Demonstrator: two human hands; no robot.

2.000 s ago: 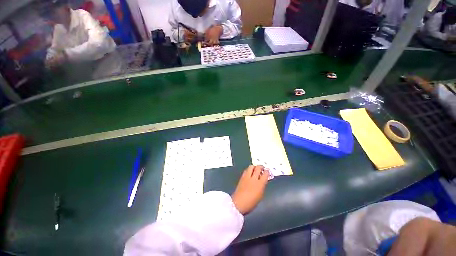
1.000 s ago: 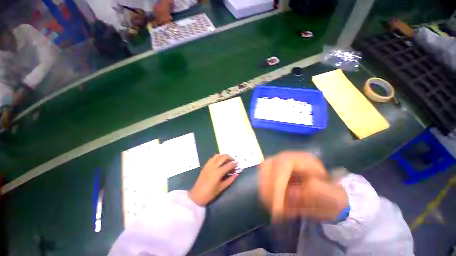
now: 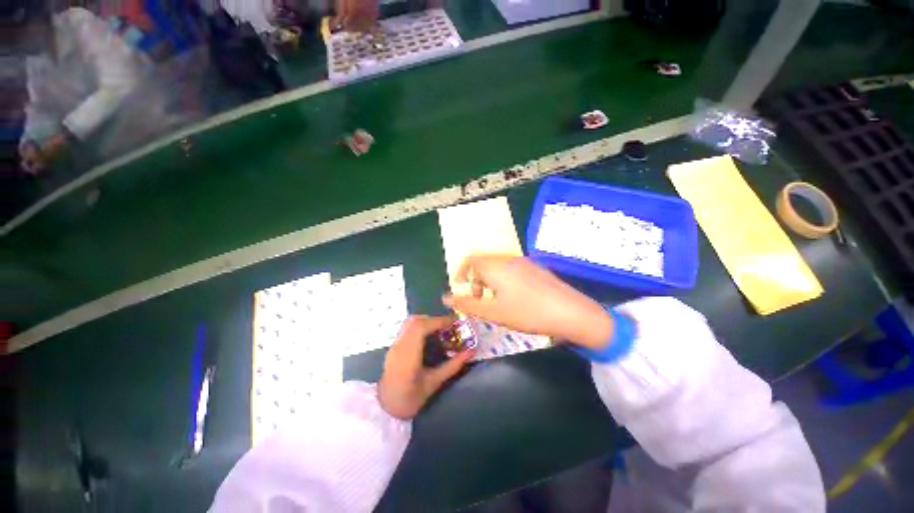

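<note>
My left hand holds a small electronic module between thumb and fingers, at the near end of the yellow-edged adhesive sheet. The module is dark with white and orange glints. My right hand, with a blue band at the wrist, is just above the module with its fingers pinched together. Whether tweezers are in it cannot be made out. Both hands cover part of the sheet, whose near end shows small blue marks.
A blue bin of small white parts, yellow sheets and a tape roll lie right. Printed sheets and a pen lie left. Modules sit on the green belt. A person's hand is across it.
My right hand has come from low right, where it was blurred, to the module in my left hand. The module now shows clearly. Another module has appeared on the belt at left.
</note>
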